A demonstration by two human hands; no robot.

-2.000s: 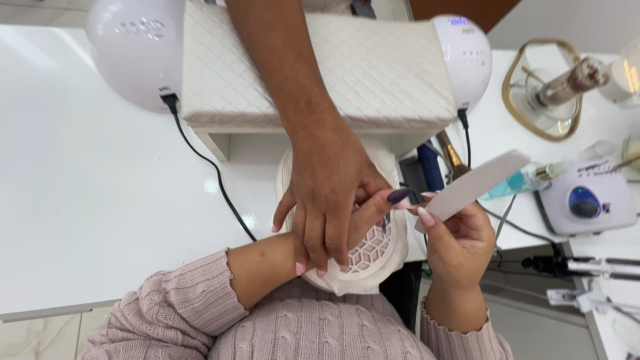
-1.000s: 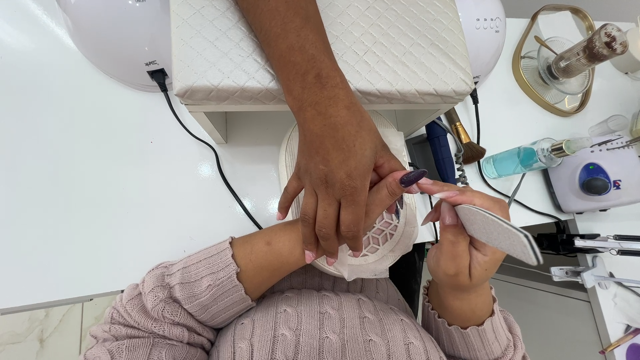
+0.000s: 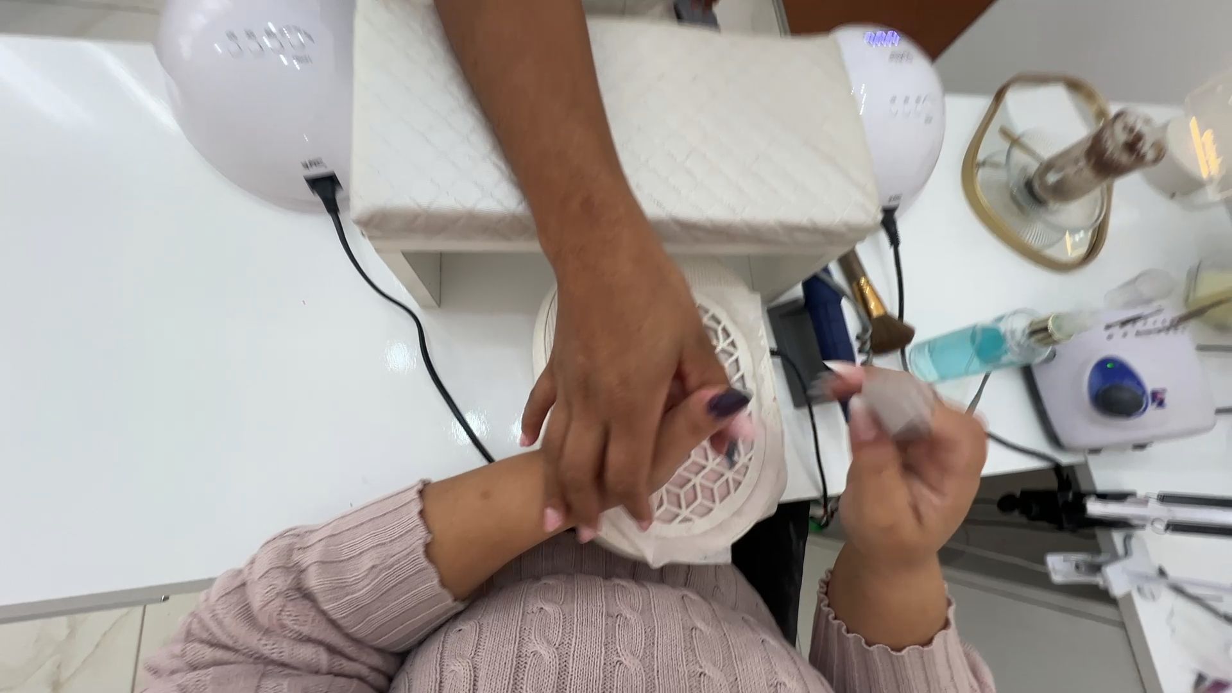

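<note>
My left hand (image 3: 688, 423) lies beneath another person's hand (image 3: 616, 337) and holds it around the thumb side; my thumb with a dark painted nail shows beside it, and my other fingers are mostly hidden. Under both hands is a round nail dust collector (image 3: 698, 486) with a lattice grille and a white cloth-like cover. Off to the right, my right hand (image 3: 905, 462) is raised, blurred by motion, and grips a nail file (image 3: 897, 399) between thumb and fingers, apart from the other person's hand. The other person's forearm rests across a white quilted armrest (image 3: 731, 125).
White nail lamps stand at the armrest's left (image 3: 255, 96) and right (image 3: 890, 115), with black cables. Toward the right are a brush (image 3: 884, 322), a bottle of blue liquid (image 3: 972, 348), a nail drill unit (image 3: 1121, 385), a gold-rimmed tray (image 3: 982, 183) and a metal stand (image 3: 1136, 510).
My right hand and the nail file have moved away from the other person's fingers. The file has turned in my grip. My left hand still holds the other hand.
</note>
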